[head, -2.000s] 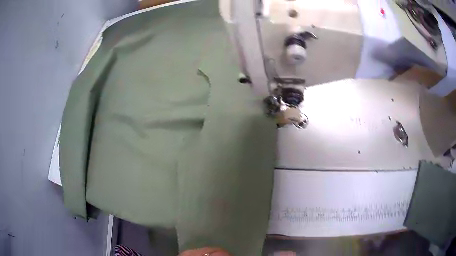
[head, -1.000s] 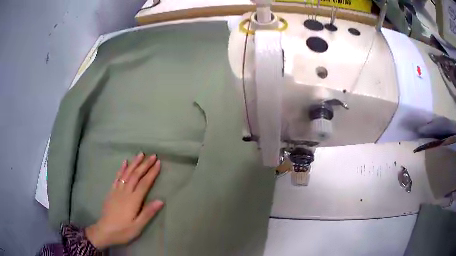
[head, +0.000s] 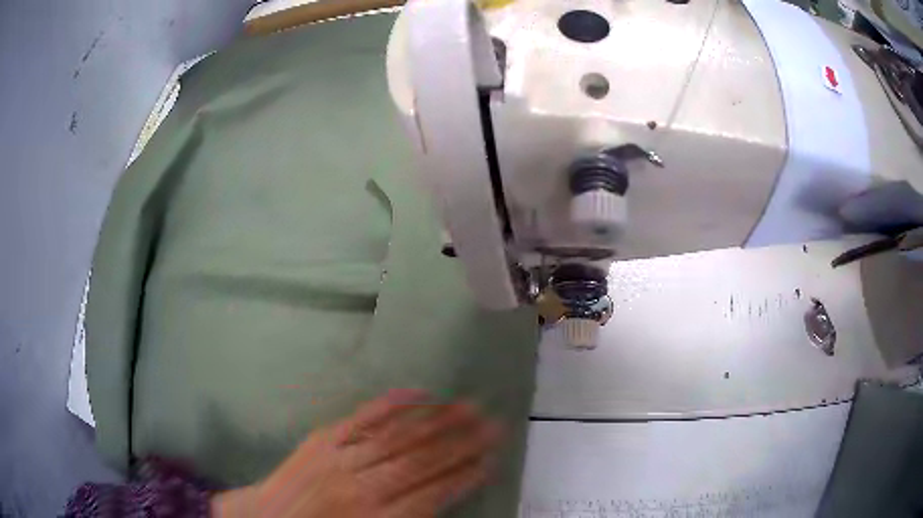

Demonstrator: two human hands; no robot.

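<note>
A large green garment panel (head: 273, 192) covers the table left of the sewing machine. It has a curved slit edge near its middle, and its right edge runs beside the needle area. My left hand (head: 395, 460) is over the panel's lower part, palm down, fingers pointing right and blurred. It holds nothing that I can see. The cream sewing machine head (head: 668, 152) stands right of the panel. Its pale curved bar hides the needle and presser foot. My right hand is not recognisable in the picture.
A white table front (head: 678, 465) with scale marks lies below the machine bed (head: 678, 374). A small green piece (head: 875, 455) is at the lower right. A grey shape and a dark pointed thing, both unclear, are at the right edge.
My left hand was out of view two seconds ago, then lay flat on the panel's left part. It has moved right and down. The view has shifted; the panel looks little changed.
</note>
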